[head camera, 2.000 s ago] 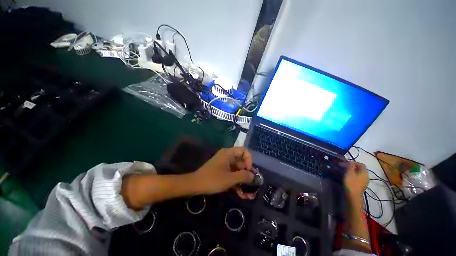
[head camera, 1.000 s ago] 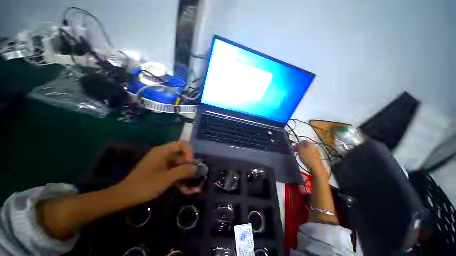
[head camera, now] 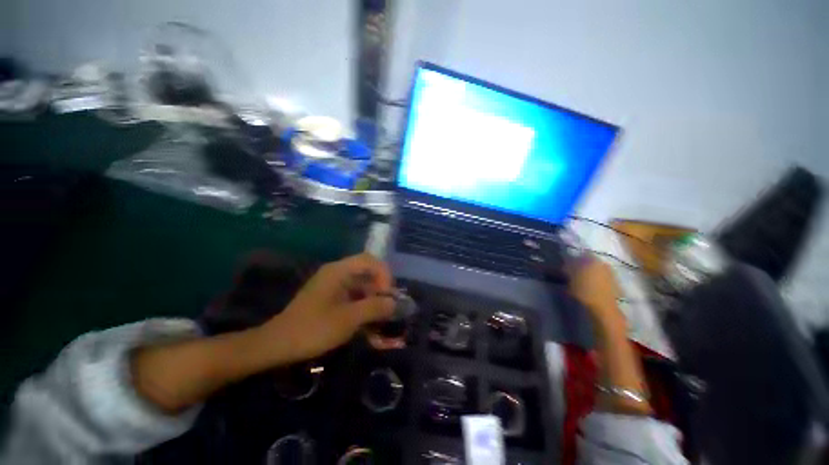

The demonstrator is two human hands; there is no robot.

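Observation:
My left hand (head camera: 350,304) holds a dark round watch unit (head camera: 398,313) between thumb and fingers, over the upper part of the black foam tray (head camera: 418,363). Units with shiny rims sit in the tray's square pockets; some right-hand ones glitter as if wrapped. A white label slip (head camera: 483,440) lies across the tray. The grey laptop (head camera: 491,274) stands open behind the tray with a bright blue screen and white window. My right hand (head camera: 589,277) is low at the laptop's right edge, blurred; whether anything is under it cannot be told.
A blue-and-white roll (head camera: 327,154) stands behind the laptop's left edge. A clear plastic bag (head camera: 177,177) and dark cables lie on the green surface (head camera: 109,245). A red printed sheet (head camera: 578,390) is right of the tray. A large dark box (head camera: 750,363) stands at far right.
The view has swung right since the first frame, bringing the dark box into view, then slightly back left. My left hand still holds the watch unit; my right hand stays by the laptop.

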